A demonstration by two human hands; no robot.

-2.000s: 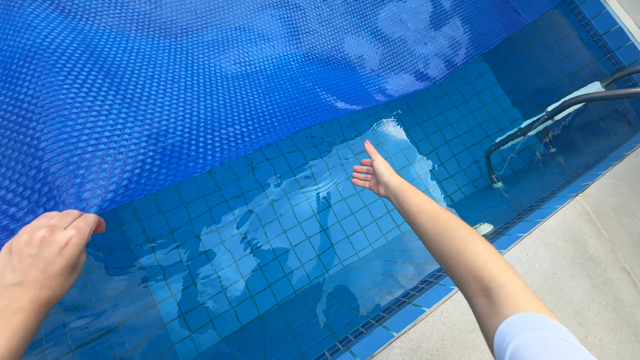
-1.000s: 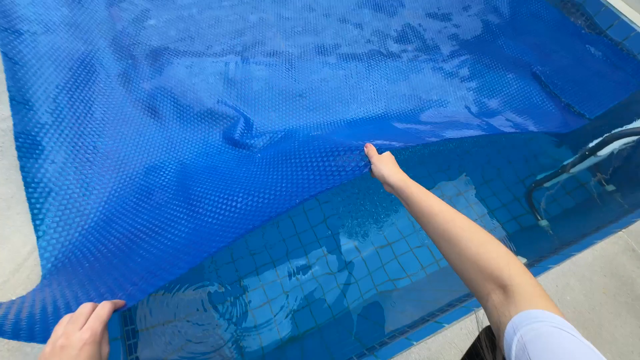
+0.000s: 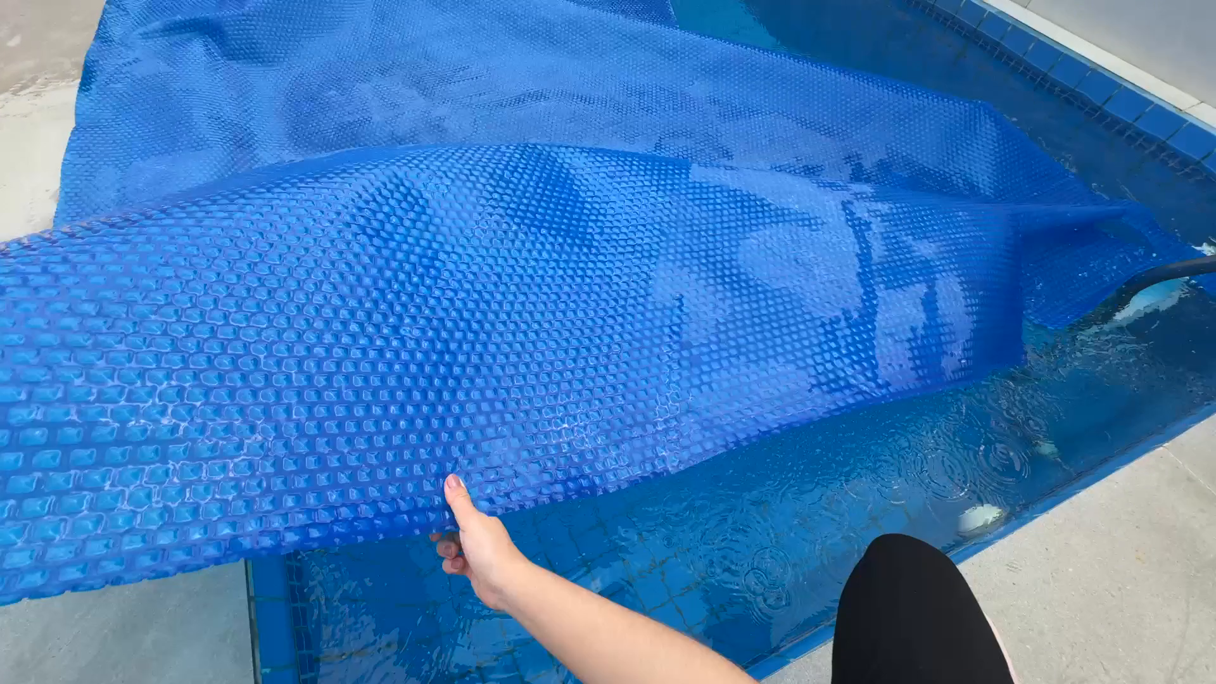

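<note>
A blue bubble-textured pool cover [image 3: 532, 313] spreads across the pool and over the deck at the left, with raised folds in its middle. My right hand [image 3: 480, 546] grips the cover's near edge at lower centre, thumb on top and fingers curled beneath. That edge is lifted above the water and runs from the lower left up to the right. My left hand is out of view.
Uncovered pool water [image 3: 703, 532] lies below the edge, over blue tiles. A dark handrail [image 3: 1173, 273] enters at the right. My black-clad knee [image 3: 917, 608] is over the pale stone deck [image 3: 1102, 560]. Blue tiles [image 3: 1126, 100] line the far side.
The cover's near edge, flat along the water a second ago, is raised and folded back toward the near side. My left hand has gone out of view. The view has shifted.
</note>
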